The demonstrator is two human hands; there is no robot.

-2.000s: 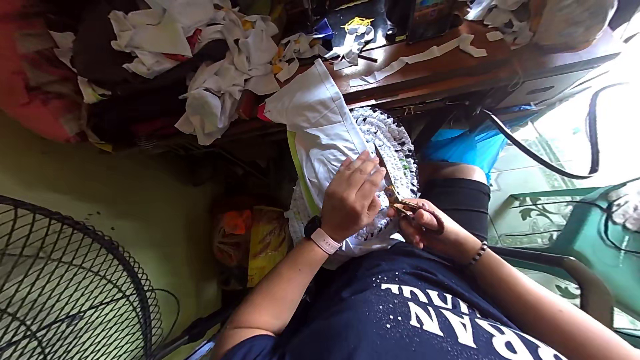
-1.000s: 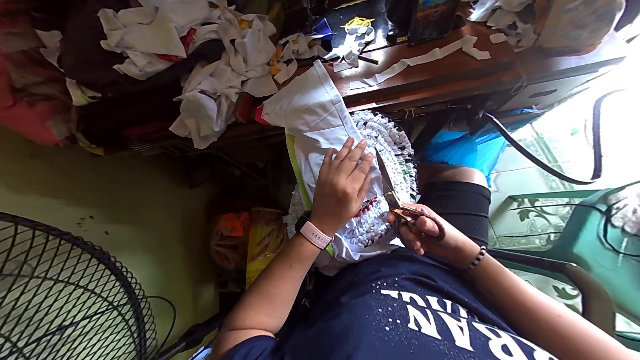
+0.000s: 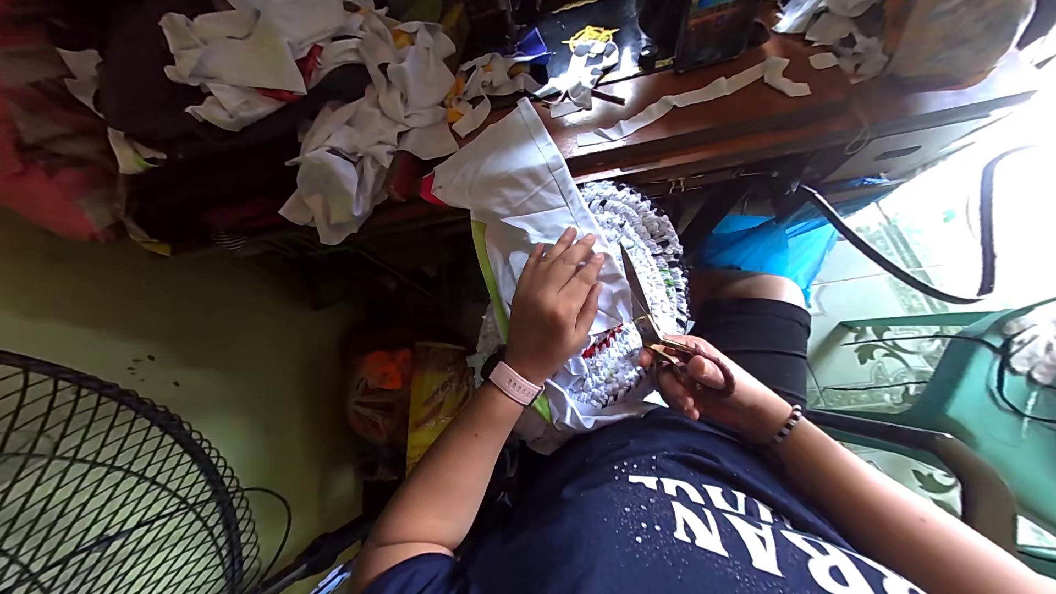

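A white fabric piece with a lime-green edge lies over a round braided rag rug on my lap. My left hand rests flat on the fabric, fingers slightly spread, with a pink watch band at the wrist. In my right hand is a pair of scissors with dark handles; the blades point up and away, over the rug beside the fabric's right edge. The blades look nearly closed. Red strands show in the rug between my hands.
White cloth scraps are heaped at the upper left. A long cloth strip lies on the wooden table. A black fan stands lower left, a green plastic chair at the right, and a blue plastic bag near my knee.
The left hand has shifted on the fabric, off the place near the scissors where it lay two seconds ago. More of the rug and its red strands now shows between the hands.
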